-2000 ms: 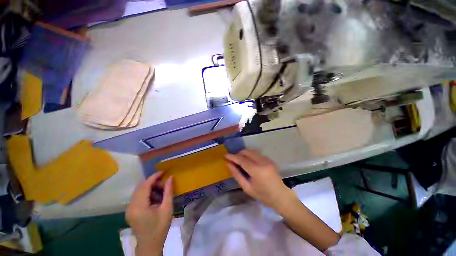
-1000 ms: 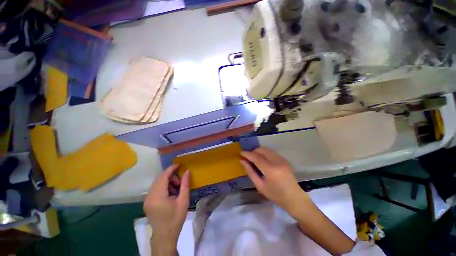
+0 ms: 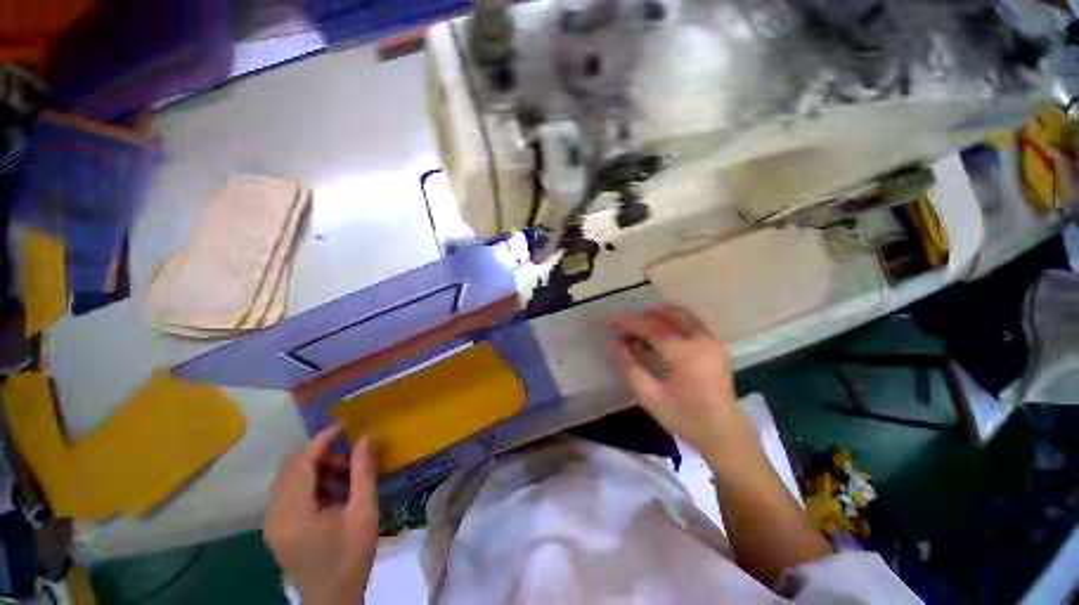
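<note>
The yellow panel (image 3: 440, 403) lies flat on the lower leaf of the open blue-violet template (image 3: 538, 366). The upper leaf, with its slotted outline, stands tilted up behind the reddish-brown hinge strip. My left hand (image 3: 327, 508) is at the panel's left end, thumb and forefinger touching or close to its corner and the template edge; whether they grip is unclear. My right hand (image 3: 680, 369) is off the panel, to the right of the template, slightly blurred, with fingers apart and nothing visible in it.
The sewing machine head (image 3: 497, 154) stands behind the template. Beige panels (image 3: 231, 254) are piled at left, and more beige (image 3: 751, 284) lies on the bed at right. Yellow panels (image 3: 154, 443) overlap at far left. A spare template (image 3: 77, 195) lies behind them. A small recess (image 3: 905, 242) is at right.
My right hand has let go of the yellow panel's right end and moved right. The panel's right end now lies uncovered on the template. The camera view has shifted.
</note>
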